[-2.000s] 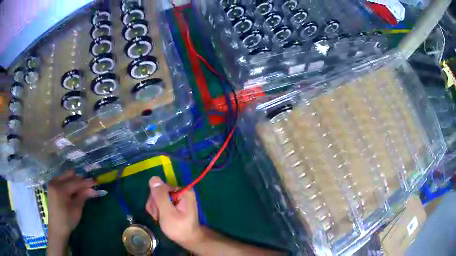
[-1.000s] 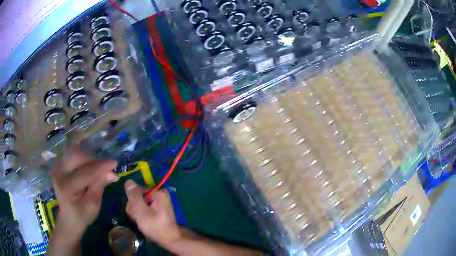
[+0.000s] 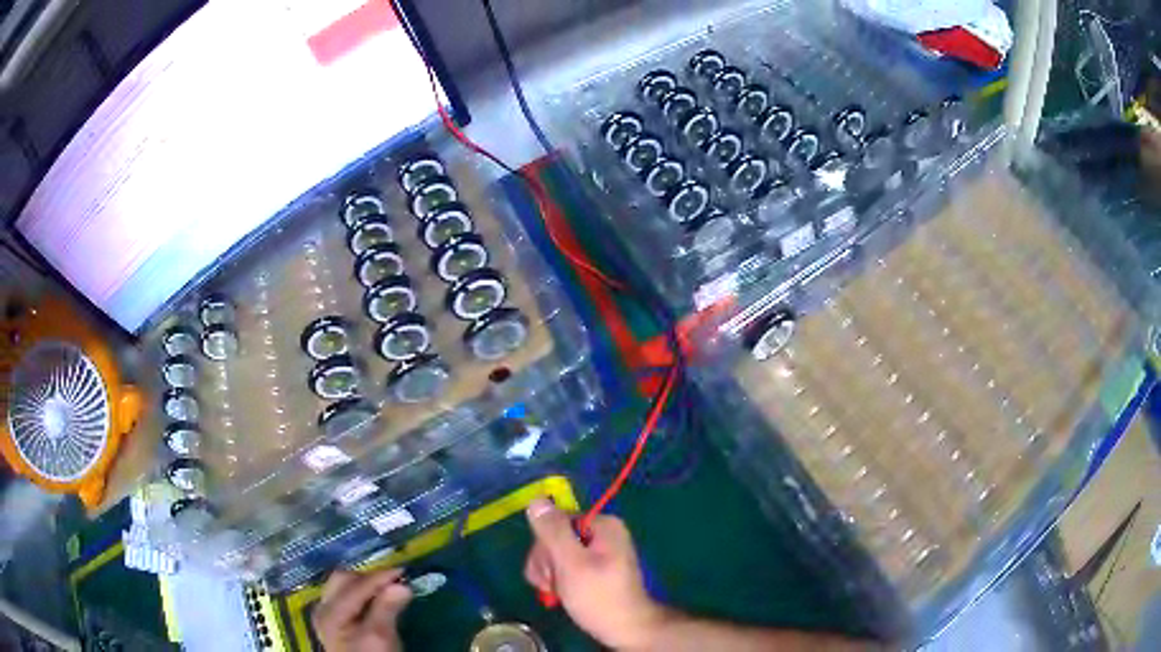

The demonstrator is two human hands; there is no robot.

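My left hand, partly cut off by the lower edge, holds a small silvery round component at its fingertips, seen nearly edge-on. My right hand is closed around the red test probe, with the red lead running up behind it. The silver-gold contact disc lies on the green mat between and below my hands, cut off by the lower edge. A dark blue lead meets its top. The component and the probe are apart from the disc.
A tray with rows of round components stands ahead left, another ahead. The right tan tray shows one component at its corner. Yellow tape edges the mat. A bright monitor and orange fan are behind left.
The view has shifted, bringing in the monitor and fan. My left hand with the component has moved from near the left tray's front and the tape down towards the disc. My right hand keeps the probe.
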